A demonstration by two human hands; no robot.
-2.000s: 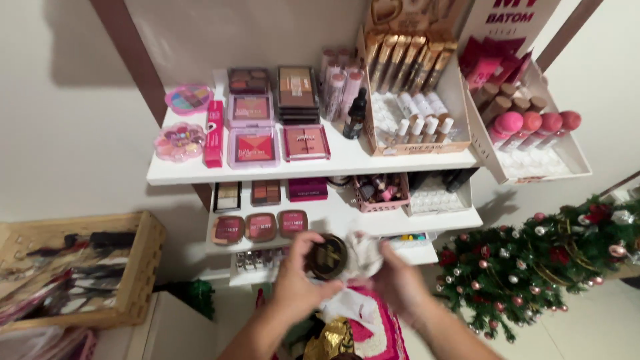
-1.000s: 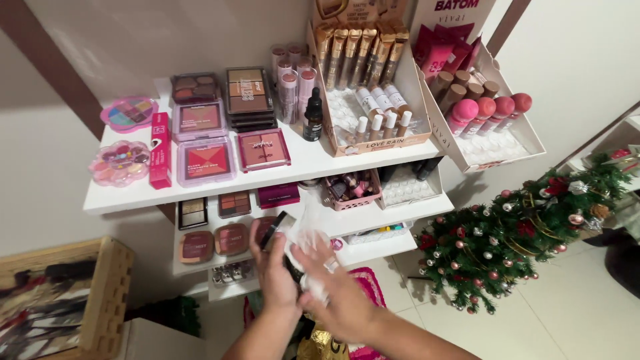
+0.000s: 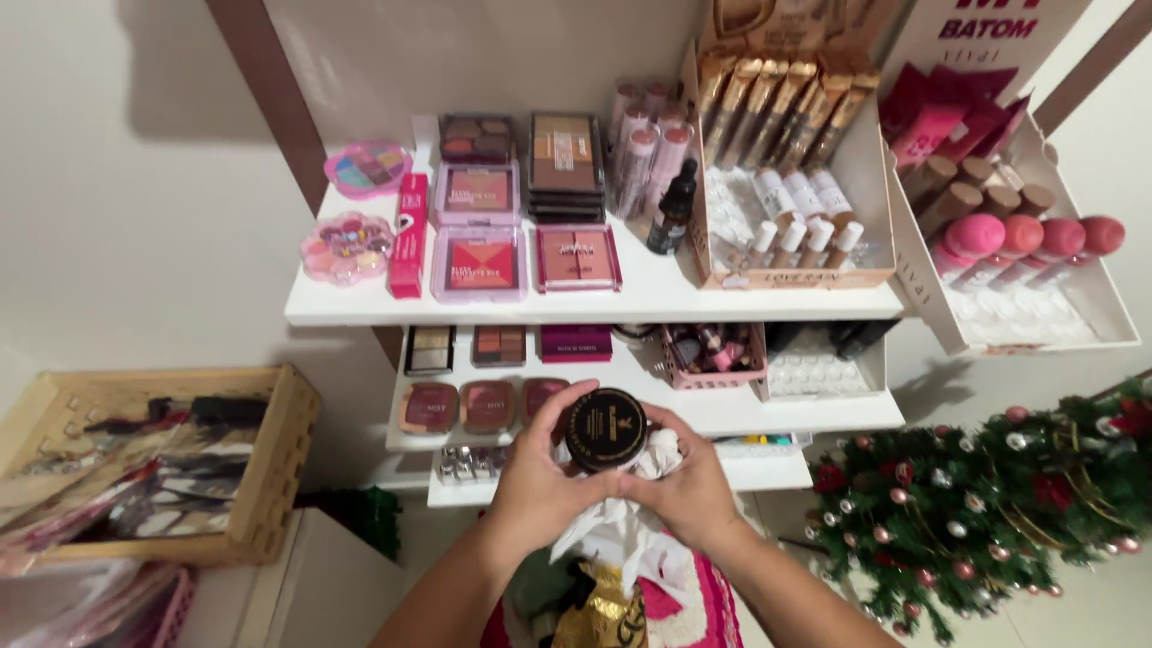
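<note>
My left hand [image 3: 544, 472] grips a round black jar with gold lettering [image 3: 606, 430], its lid facing up. Crumpled white tissue [image 3: 660, 453] is bunched between the jar and my right hand [image 3: 688, 477], with loose ends hanging below. My right fingers curl around the tissue and reach the jar's far edge, and both thumbs meet at its near side. The jar is held in front of the lower shelf, near several round blush compacts [image 3: 487, 406]. Below my hands lie a gold bag [image 3: 601, 616] and a pink and white cloth [image 3: 706, 585].
The white top shelf [image 3: 378, 301] bears makeup palettes, a dropper bottle [image 3: 673, 211] and a cardboard display box [image 3: 796, 277]. A pink basket [image 3: 720, 373] stands on the shelf beneath. At left is a wooden crate [image 3: 261, 468] of packaged goods; at right, a decorated Christmas tree [image 3: 976, 508].
The black jar, tilted between my hands a second ago, now shows its lid face-on. Both hands have come together around it, and the tissue has shifted to its right side.
</note>
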